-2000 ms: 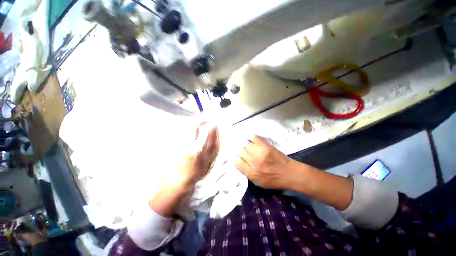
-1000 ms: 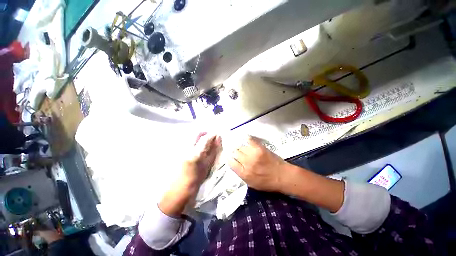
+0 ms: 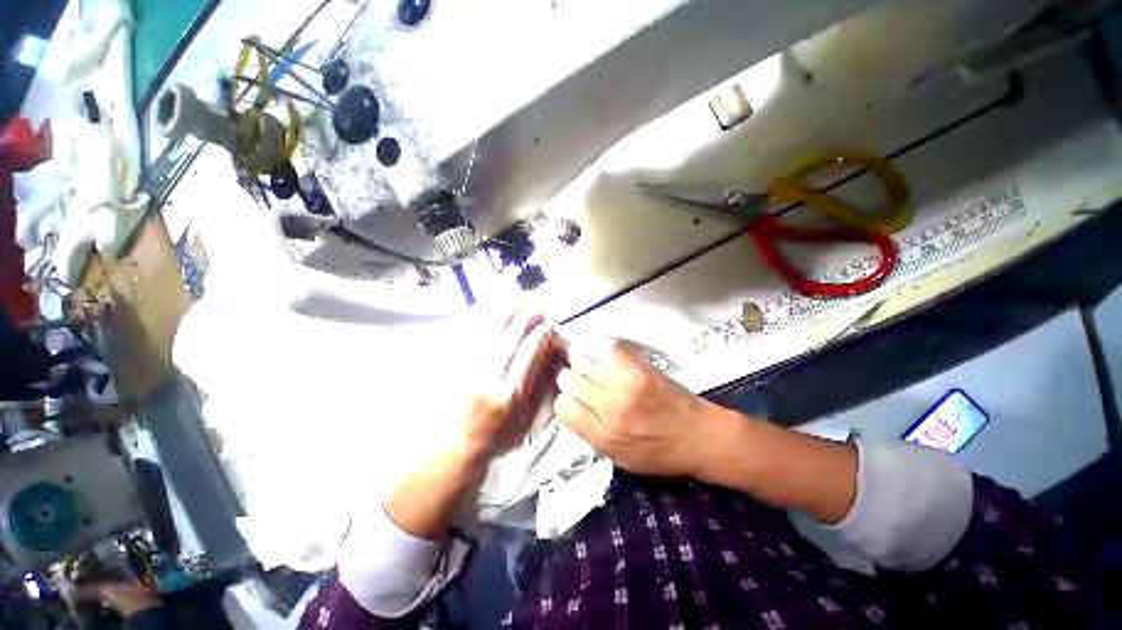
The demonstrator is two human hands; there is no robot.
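Observation:
White fabric (image 3: 332, 382), strongly overexposed, covers the table left of the needle area and hangs in folds to my lap. My left hand (image 3: 511, 388) lies on it below the needle, its fingers gripping the cloth near my right fingertips. My right hand (image 3: 628, 406) pinches the cloth edge close beside it. The sewing machine (image 3: 425, 111) stands above, its needle area (image 3: 465, 277) just beyond my fingertips and washed out by glare. The cloth edge between the fingers is hard to see.
Scissors with red and yellow loops (image 3: 822, 234) lie on the machine bed (image 3: 960, 222), right of the needle. A lit smartphone (image 3: 947, 425) is at lower right. Brown cardboard (image 3: 142, 295) lies at left. Another person's hand (image 3: 121, 598) shows at lower left.
My hands have come closer together, and their fingertips now nearly meet. The machine has shifted slightly left in view since a second ago.

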